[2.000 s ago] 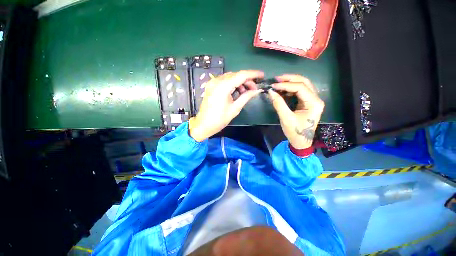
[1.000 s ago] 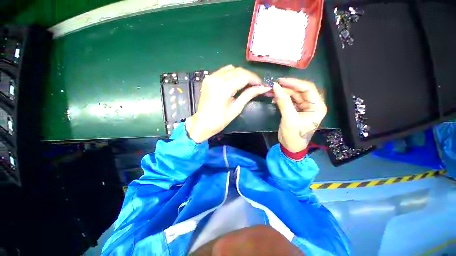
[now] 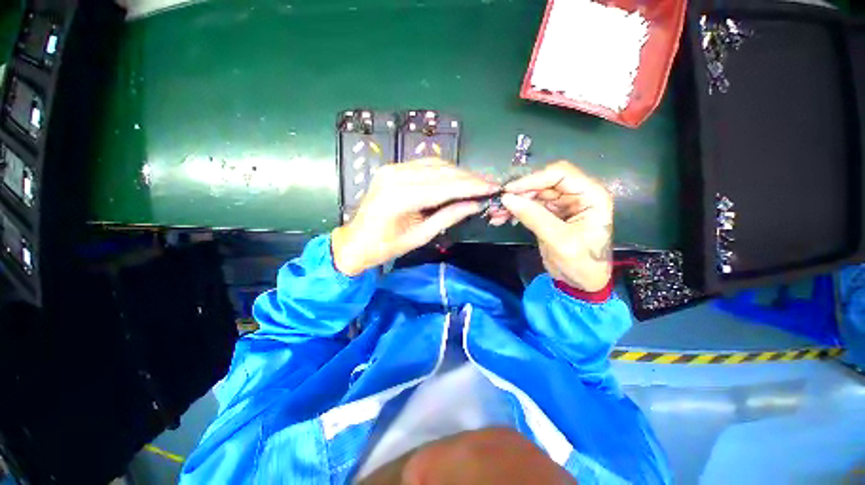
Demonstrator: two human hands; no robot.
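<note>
My left hand (image 3: 408, 204) and my right hand (image 3: 569, 213) meet fingertip to fingertip over the green bench's front edge. Between them they pinch a small dark and silver module (image 3: 494, 201), mostly covered by the fingers. Another small silver-black module (image 3: 523, 149) lies on the green surface just beyond the fingertips. Two black phone housings with white and yellow oval spots lie side by side on the bench: the left housing (image 3: 359, 166) and the right housing (image 3: 429, 140). My left hand covers their near ends.
A red bin (image 3: 661, 71) of white pieces stands at the back right. A black parts tray (image 3: 782, 152) with small part clusters is at the right, a speckled lower tray (image 3: 659, 282) below the edge. A compartment tray (image 3: 57, 114) holding housings is at the far left.
A small module now lies on the bench beyond my fingertips, where none showed before. My fingers have shifted slightly nearer my body. The head view has also shifted.
</note>
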